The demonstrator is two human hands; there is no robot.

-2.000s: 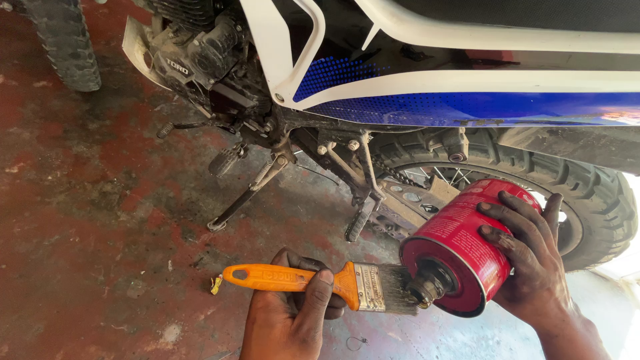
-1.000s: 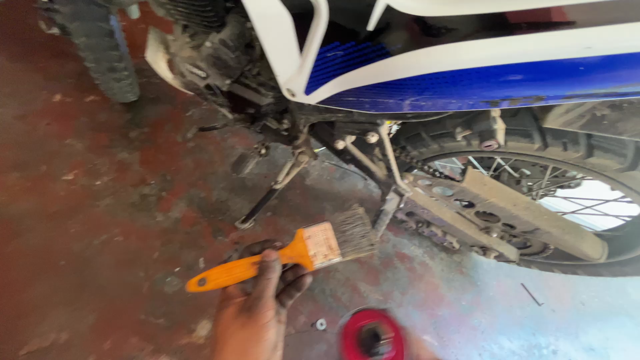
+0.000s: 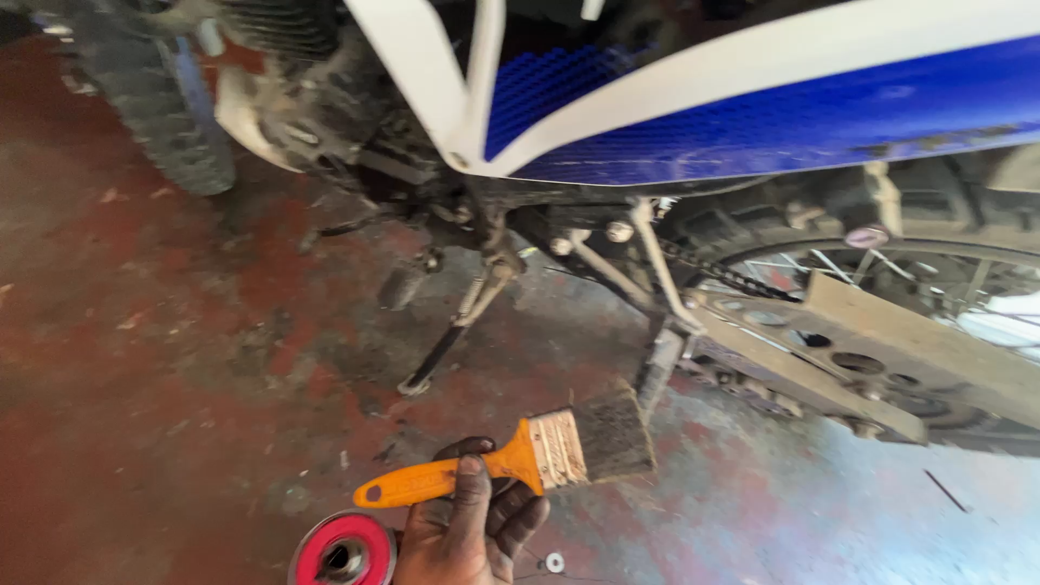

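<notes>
A paintbrush with an orange handle [image 3: 414, 484] and worn, dark bristles lies across my left hand [image 3: 463, 520], with the thumb over the handle and darkened fingers beneath. The bristles point right, near the lower end of a motorcycle footpeg bracket [image 3: 662, 357]; contact with it cannot be told. At the bottom edge, just left of that hand, a round red can [image 3: 327, 546] shows its top and dark metal neck. My right hand is not clearly seen, and what supports the can is hidden.
Above stands a motorcycle with a blue and white side panel [image 3: 731, 114]. Its side stand [image 3: 443, 349], chain guard [image 3: 877, 325], rear tire [image 3: 731, 219] and another tire [image 3: 154, 106] surround the work area. A washer [image 3: 554, 562] and thin rod [image 3: 945, 491] lie on the stained floor.
The brush has moved away from the can's neck. The can has gone from the brush's right side to below its handle on the left. My right hand has dropped out of clear sight.
</notes>
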